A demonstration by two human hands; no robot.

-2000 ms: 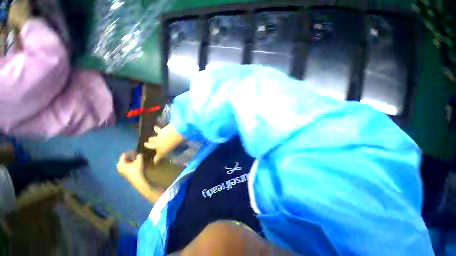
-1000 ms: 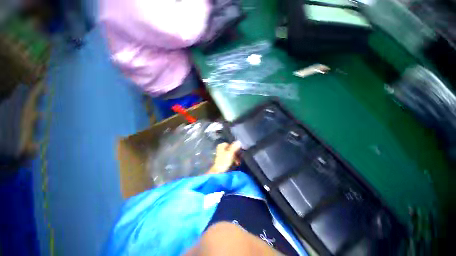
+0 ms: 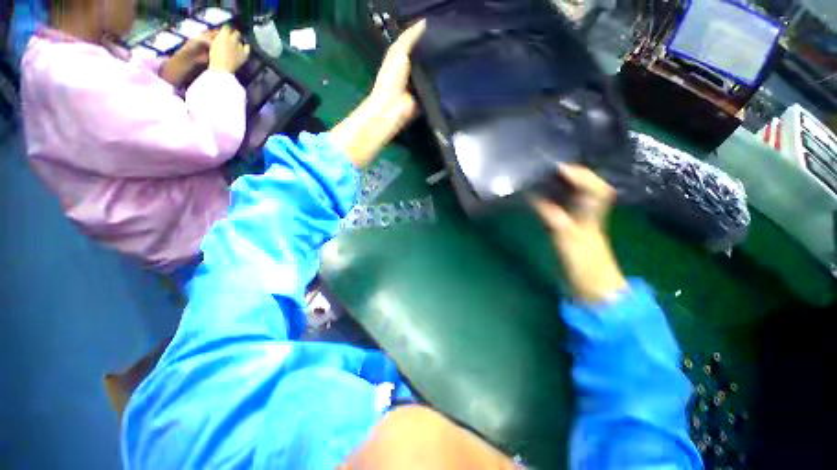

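Note:
A black tray (image 3: 447,151) is held up over the far part of the green mat. Dark, shiny phone back covers (image 3: 514,151) lie in its slots, with a bright glare at the near end. My left hand (image 3: 393,96) grips the tray's left edge, fingers partly hidden behind it. My right hand (image 3: 580,207) holds the tray's near right end and is somewhat blurred. Clear carrier strips with rows of dots (image 3: 390,213) lie on the green mat (image 3: 440,312) below my left hand.
A person in a pink smock (image 3: 138,138) works at another tray (image 3: 275,96) on the left. A film-wrapped bundle (image 3: 693,188) and a dark box with a pale panel (image 3: 684,101) stand at the right. Small rings (image 3: 719,397) lie scattered at lower right.
The tray that lay along the near bench edge is no longer there; both hands now hold a tray over the mat's far part. The view has swung up and right, away from the box with clear film.

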